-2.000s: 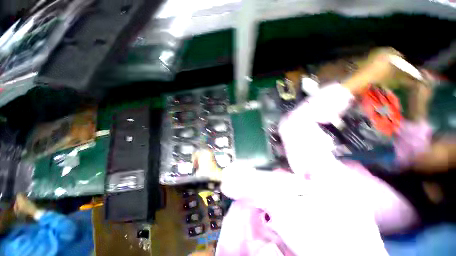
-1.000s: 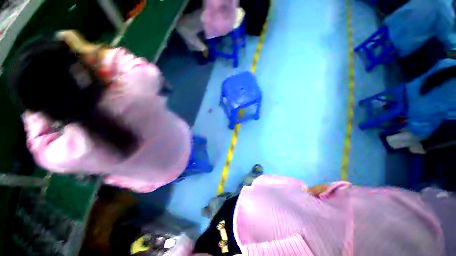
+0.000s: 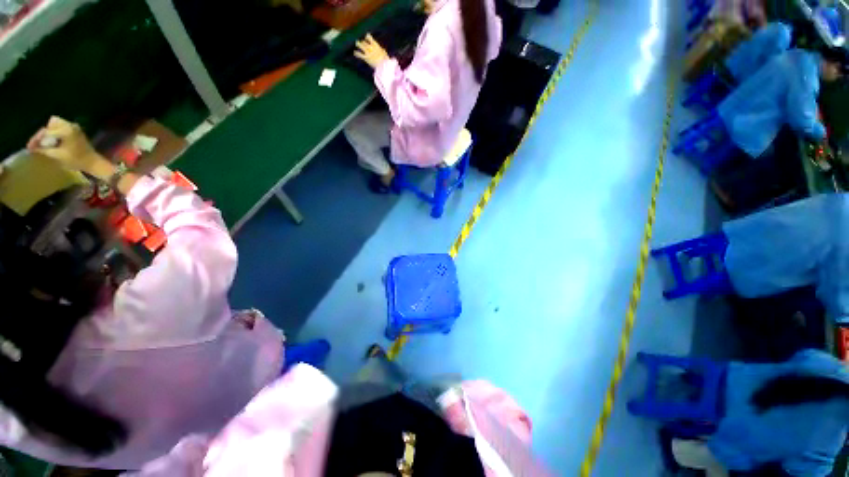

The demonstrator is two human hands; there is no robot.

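Note:
Neither of my hands can be made out. My pink sleeve on the left [image 3: 284, 419] and my pink sleeve on the right [image 3: 498, 424] show at the bottom edge, on either side of my dark clothing. Nearest in front of me an unoccupied blue plastic stool [image 3: 424, 287] stands upright on the blue floor, over a yellow striped line. A blurred greyish shape lies between my sleeves and the stool; I cannot tell what it is.
A person in pink [image 3: 177, 335] sits close at left, one hand raised over red-orange pieces [image 3: 135, 228]. Another person in pink [image 3: 433, 93] sits farther along the green bench [image 3: 270, 140]. People in blue smocks [image 3: 782, 247] sit along the right side of the aisle.
The view has swung from the bench with trays to the aisle. The stool now shows lower and larger, and more of the farther seated person is in view.

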